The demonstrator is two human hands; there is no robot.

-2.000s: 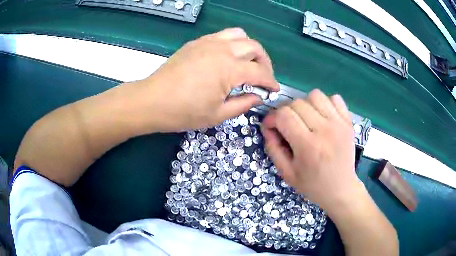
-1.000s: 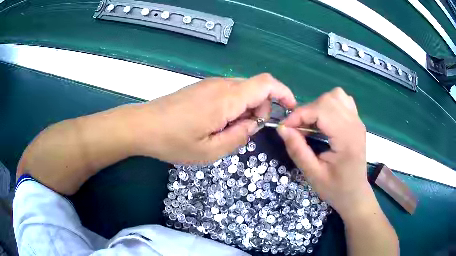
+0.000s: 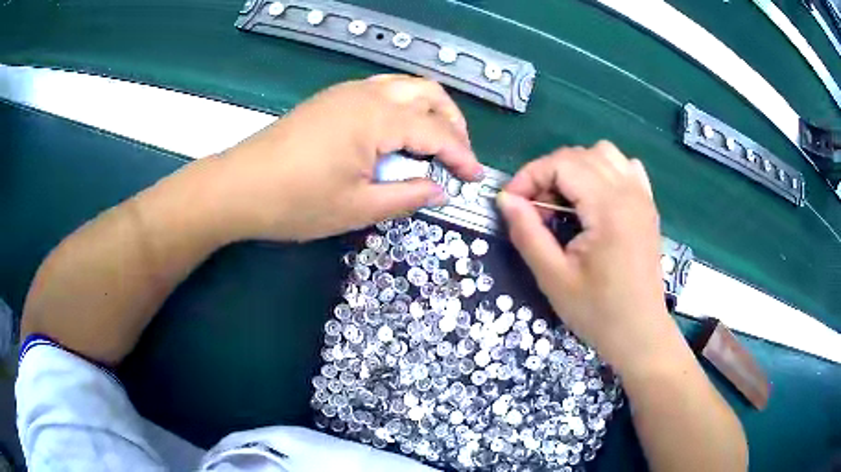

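Note:
A grey strip housing [image 3: 472, 218] lies beyond the parts tray, with its right end [image 3: 676, 269] showing past my right hand. My left hand [image 3: 369, 157] is over its left end, thumb and forefinger apart on either side of it near pale round pieces. Whether the fingers pinch it or a disc is unclear. My right hand [image 3: 590, 240] holds a thin pale yellow stick [image 3: 546, 205] in its fingertips, beside a seat of the housing. Many loose clear discs [image 3: 443, 369] lie in front of my hands; the tray's edges are mostly hidden.
Beyond, two grey strip housings with pale discs lie on the green conveyor belt, one at upper middle [image 3: 420, 57] and one at right [image 3: 743, 157]. A reddish-brown block [image 3: 735, 364] lies right of the discs. A white rail [image 3: 138, 106] runs behind my arms.
The strips on the belt have moved right. My hands have come down to the housing beyond the discs after being held together above the tray a second ago.

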